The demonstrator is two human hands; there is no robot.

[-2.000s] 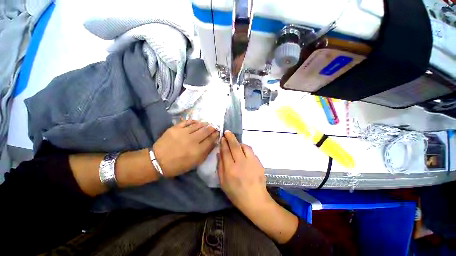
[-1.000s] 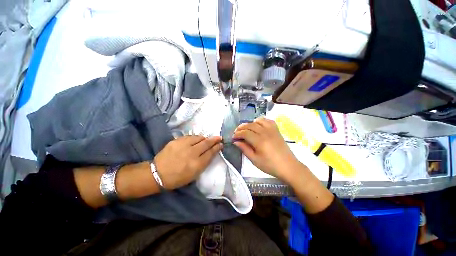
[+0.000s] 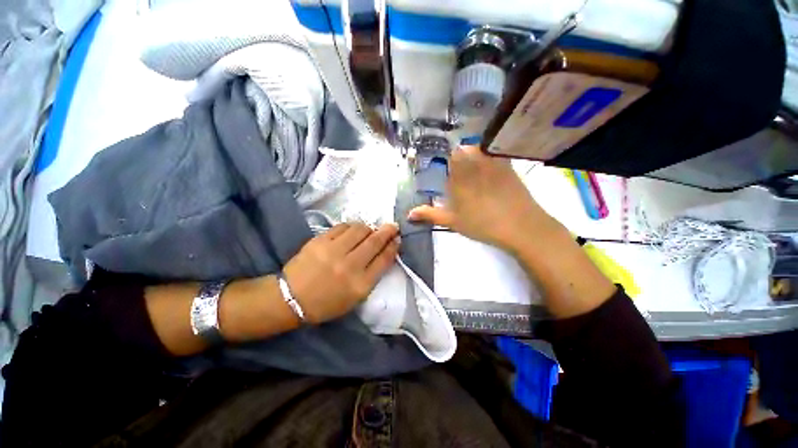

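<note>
The grey garment body [image 3: 175, 201] lies heaped left of the needle, with a pale ribbed lining [image 3: 280, 96] above it. A white piece with a pale-bound curved edge [image 3: 420, 324] hangs toward the front edge. A narrow grey strip [image 3: 417, 254] runs to the presser foot area [image 3: 402, 144], which is blurred by glare. My left hand [image 3: 341, 267] presses the white piece beside the strip, fingertips at its edge. My right hand [image 3: 481, 197] is right of the needle, thumb toward the strip, fingertips partly hidden near the grey-blue seam guide [image 3: 432, 175]; its grip is unclear.
The sewing machine head [image 3: 420, 35] with a ribbed dial [image 3: 479, 86] and a strapped brown-edged panel [image 3: 560, 109] overhangs the work. Pink and blue sticks [image 3: 591, 194], yellow snips [image 3: 612, 267] and tangled white thread [image 3: 722, 271] lie right. Blue bins [image 3: 709, 394] stand below.
My right hand has moved from the strip up and right to beside the seam guide, and its arm now covers much of the yellow snips. My left hand has shifted slightly right and up.
</note>
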